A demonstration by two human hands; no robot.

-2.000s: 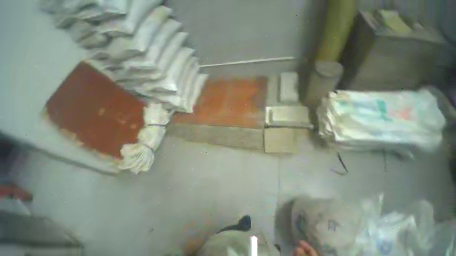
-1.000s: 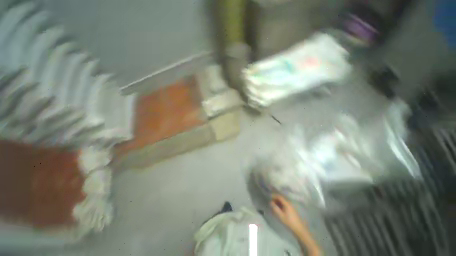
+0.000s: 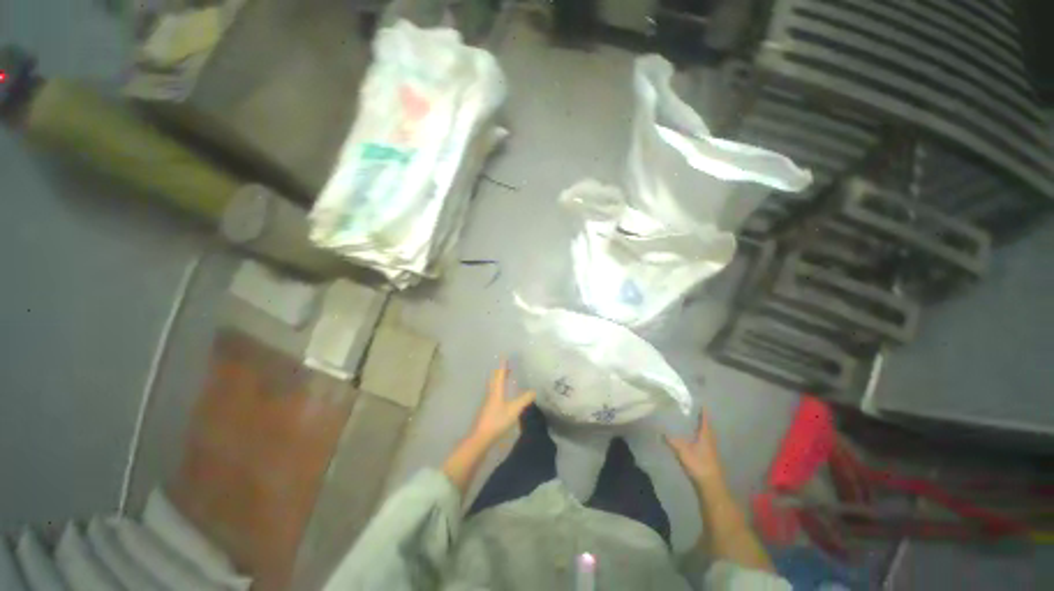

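Observation:
A white woven sack (image 3: 589, 375) with dark print stands open-mouthed on the floor right in front of me. My left hand (image 3: 503, 410) is at its left side, fingers apart. My right hand (image 3: 697, 453) is at its lower right, fingers spread, with a gap to the sack. Neither hand visibly holds anything. Two more white sacks stand beyond it: one with a blue mark (image 3: 641, 271) and one with a wide open mouth (image 3: 693, 173). What is inside the sacks cannot be made out.
Slatted grey metal steps (image 3: 809, 312) stand at the right. A flat pile of empty sacks (image 3: 410, 162) lies at the upper left. A brown-orange board (image 3: 254, 444) and pale blocks (image 3: 399, 361) are at the left. Red items (image 3: 803, 444) lie at the lower right.
The view has swung right, bringing the steps and open sacks into clear sight. One hand reached to the sack before; now both hands flank the front sack.

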